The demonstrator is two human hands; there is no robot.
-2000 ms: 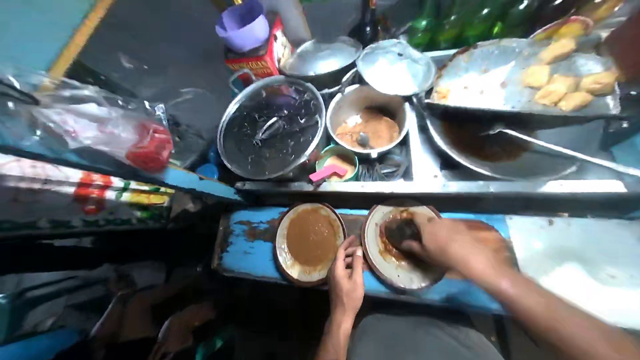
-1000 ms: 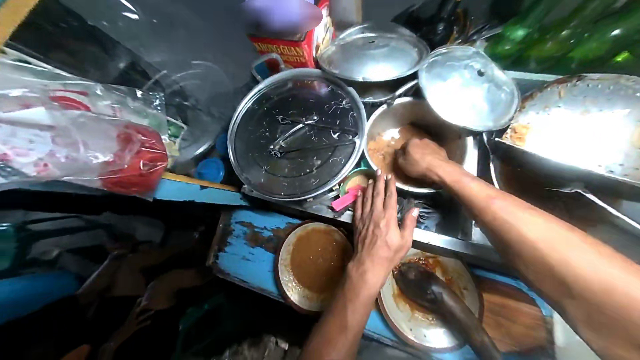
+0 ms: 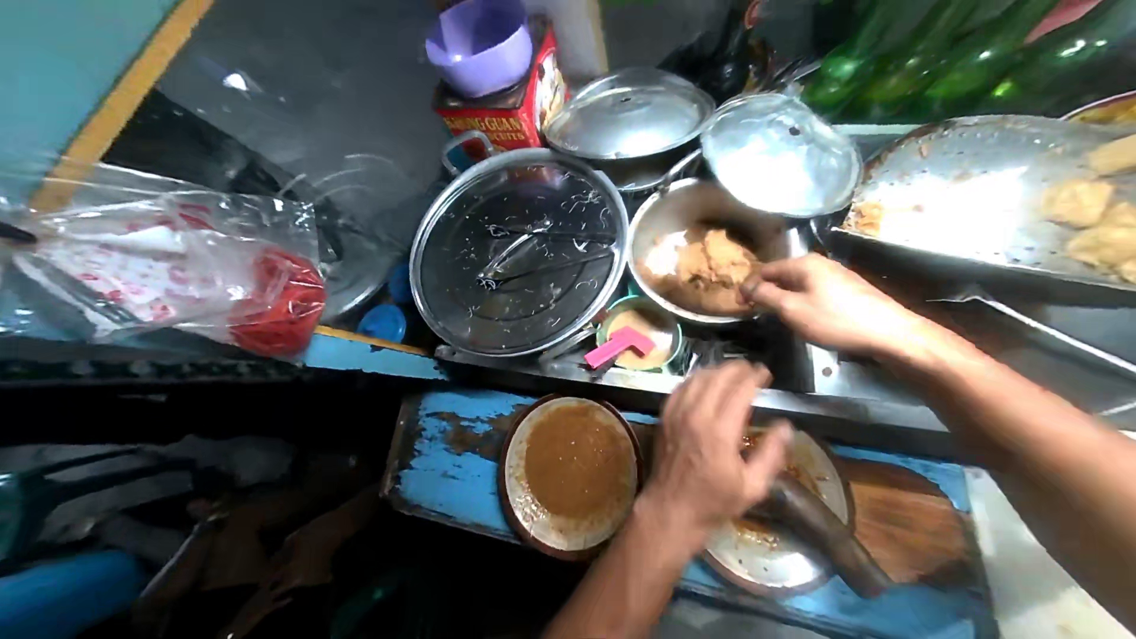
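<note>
My right hand (image 3: 812,302) is at the right rim of a metal pot (image 3: 652,222), its fingertips pinched near the brown paste (image 3: 714,259) inside; whether they hold any is unclear. Over the gap between two round plates is my left hand (image 3: 714,444), blurred, fingers apart, holding nothing. The left plate (image 3: 581,461) carries smooth brown sauce. On the right plate (image 3: 777,568), smeared with reddish-brown sauce, rests a dark pestle (image 3: 821,532), its handle sticking out over the rim. A green cup (image 3: 679,342) with a pink handle (image 3: 619,346) across it stands below the pot.
A large pot under a glass lid (image 3: 524,253) stands left of the open pot, with metal lids (image 3: 781,155) behind. Fried tofu pieces (image 3: 1105,217) lie on a metal tray (image 3: 967,186) at right. A wooden board (image 3: 905,524) lies beside the right plate; plastic bags (image 3: 169,266) hang left.
The pestle was in my right hand two seconds ago and lies on the right plate now. My right hand has drawn back from inside the pot to its rim. My left hand has left the green cup.
</note>
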